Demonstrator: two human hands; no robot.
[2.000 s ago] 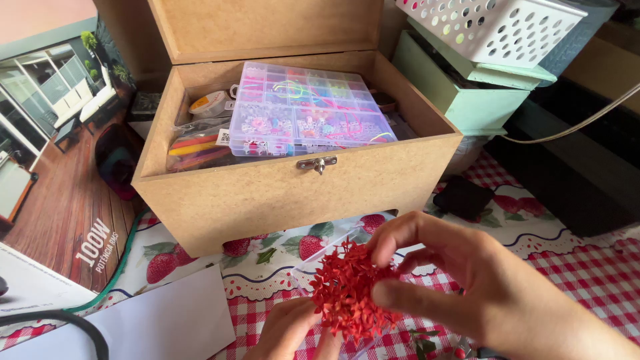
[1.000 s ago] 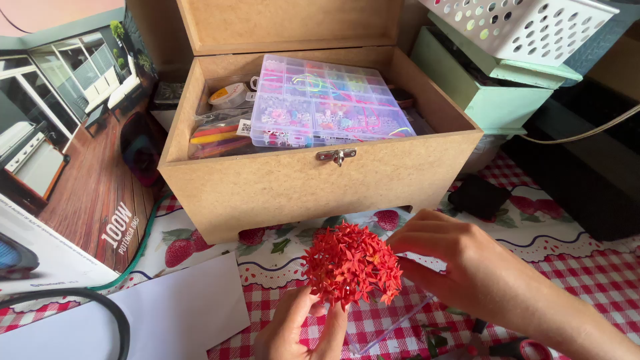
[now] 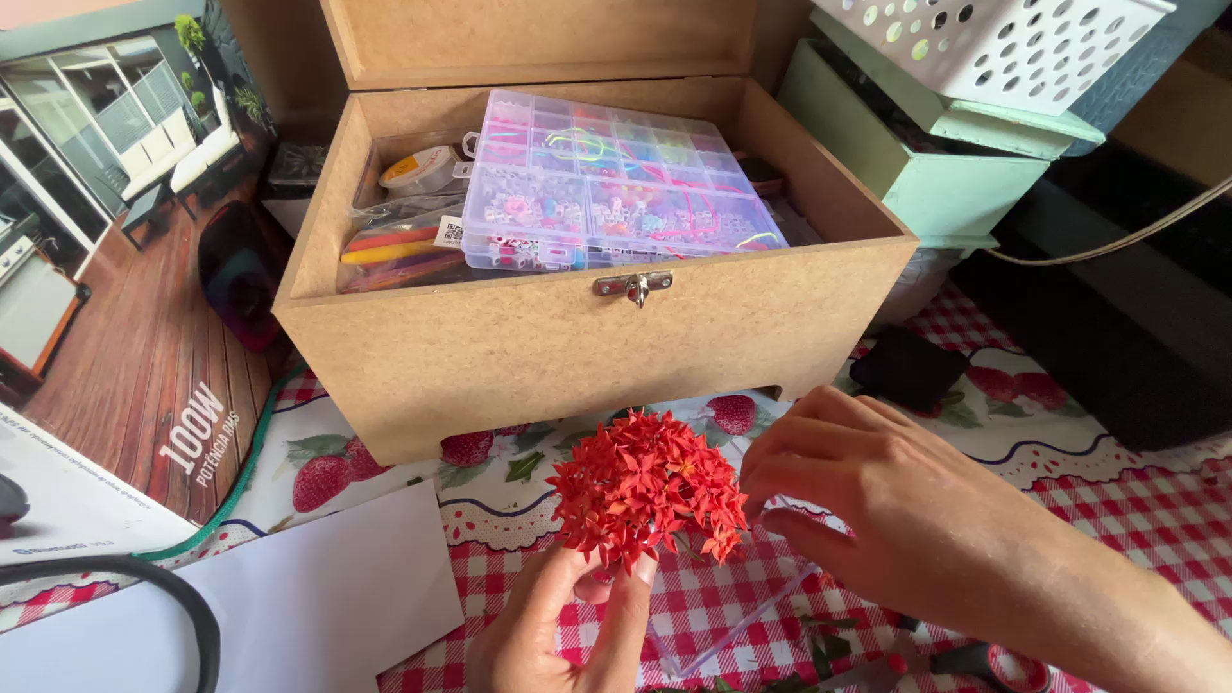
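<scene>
A round cluster of small red flowers (image 3: pixel 650 486) is held from below by my left hand (image 3: pixel 577 621), its thumb and fingers closed under the blooms. My right hand (image 3: pixel 857 500) is at the right edge of the cluster with its fingers bent together; whether they pinch a petal or stem is hidden. Beneath the hands lies a clear plastic edge, perhaps a tray or lid (image 3: pixel 736 626), on the red-checked tablecloth (image 3: pixel 1126 520). Scissors with dark and red handles (image 3: pixel 991 664) and bits of green leaf (image 3: pixel 828 643) lie at the bottom, partly under my right forearm.
Behind stands an open wooden box (image 3: pixel 597 346) holding a compartmented bead case (image 3: pixel 626 192). White paper (image 3: pixel 318 597) and a black cable (image 3: pixel 183 597) lie at left beside a printed carton (image 3: pixel 144 385). Green boxes (image 3: pixel 962 192) with a white perforated basket (image 3: pixel 1020 48) rise at right.
My right hand has moved from over the top of the flower cluster to its right side. My left hand keeps hold of the cluster from below.
</scene>
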